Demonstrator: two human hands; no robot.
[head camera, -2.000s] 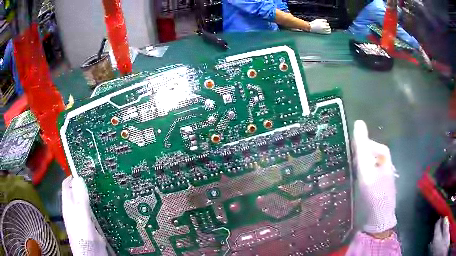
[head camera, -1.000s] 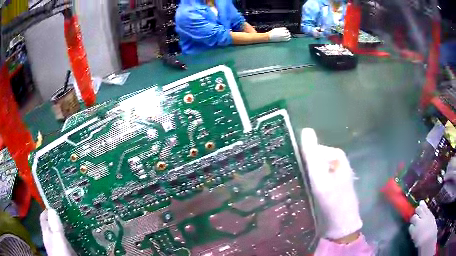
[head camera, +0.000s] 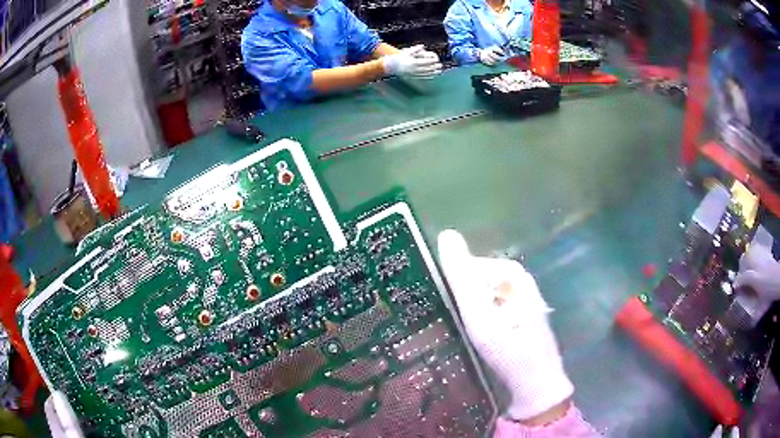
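A large green notched circuit board (head camera: 257, 316), solder side facing me, is held tilted above the green bench at left and centre. Its lower part runs out of the picture. My right hand (head camera: 505, 321), in a white glove with a pink sleeve, grips its right edge, thumb up along the edge. My left hand (head camera: 62, 417), white gloved, is at the lower left edge of the board, mostly cut off by the picture's rim.
A black parts tray (head camera: 517, 92) stands at the far side of the green bench (head camera: 590, 171). Two people in blue smocks (head camera: 299, 51) are across it. Wrapped red-orange posts (head camera: 85, 141) stand left and far right. Another board (head camera: 714, 274) with a gloved hand lies right.
The view has turned right, so the board, my hands and the far bench sit further left. More of the right-hand board shows. The person across has brought gloved hands together. My grip is unchanged.
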